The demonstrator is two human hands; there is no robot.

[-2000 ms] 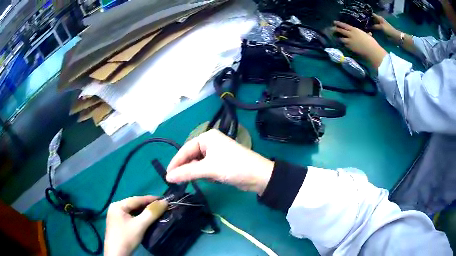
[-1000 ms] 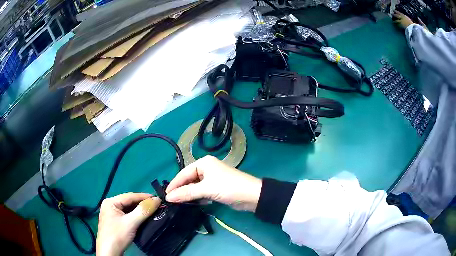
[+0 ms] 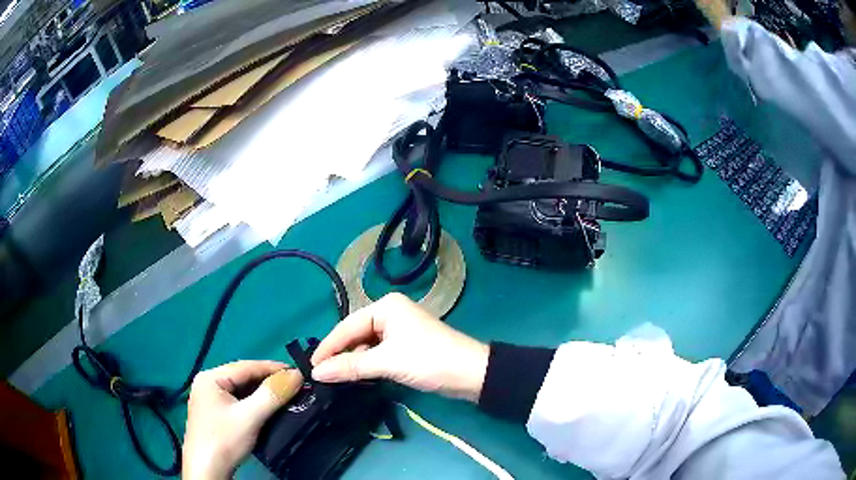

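A black electrical unit (image 3: 324,427) lies on the green bench at the lower centre, its wired end up by my fingers. My left hand (image 3: 235,408) grips its upper left edge with thumb and fingers. My right hand (image 3: 399,349) pinches a short black adhesive strip (image 3: 298,354) against that end; the fingertips hide most of it. A pale backing ribbon (image 3: 455,442) trails on the bench to the right of the unit. The unit's black power cable (image 3: 225,305) loops up and left to a tied bundle.
A tan-grey tape roll (image 3: 449,286) lies beyond my right hand, with a tied cable over it. Another black unit (image 3: 540,230) and more cords lie behind. Cardboard and paper sheets (image 3: 310,141) are at the back left. A coworker's sleeve (image 3: 788,80) and a dark patterned sheet (image 3: 760,183) are at right.
My right hand has moved down with the strip, from above the unit onto its wired end. The coworker's hands have moved away from the black unit at the back, and the patterned sheet now shows.
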